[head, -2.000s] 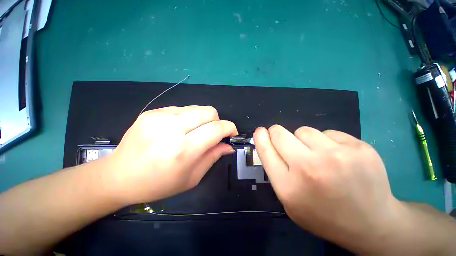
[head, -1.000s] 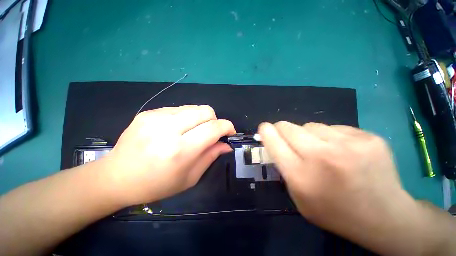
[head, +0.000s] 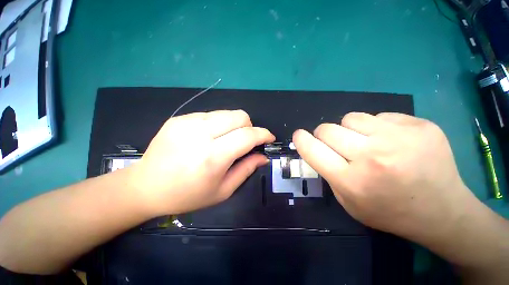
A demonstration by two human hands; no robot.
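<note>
A black display lid (head: pixel 234 211) lies on a black work pad (head: pixel 128 106). A small dark metal hinge (head: pixel 273 147) sits at its upper edge, with a silver foil patch (head: pixel 284 181) below it. My left hand (head: pixel 195 161) pinches the hinge area between thumb and index finger. My right hand (head: pixel 385 172) has its fingers curled just right of the hinge. A small whitish tip (head: pixel 292 146) shows at the right fingertips; the rest of that item is hidden. A thin pale cable (head: pixel 192 99) curls past the lid's upper edge.
A silver-grey laptop frame (head: pixel 25 83) lies at the left on the green mat (head: pixel 251 44). A yellow-green screwdriver (head: pixel 489 167) lies at the right, beside a thick black cylinder with a silver band (head: pixel 497 83). Dark cables are at the upper right.
The view has shifted, so the lid and pad appear further right and slightly higher. My right hand has moved slightly around the hinge. My left hand keeps its pinch.
</note>
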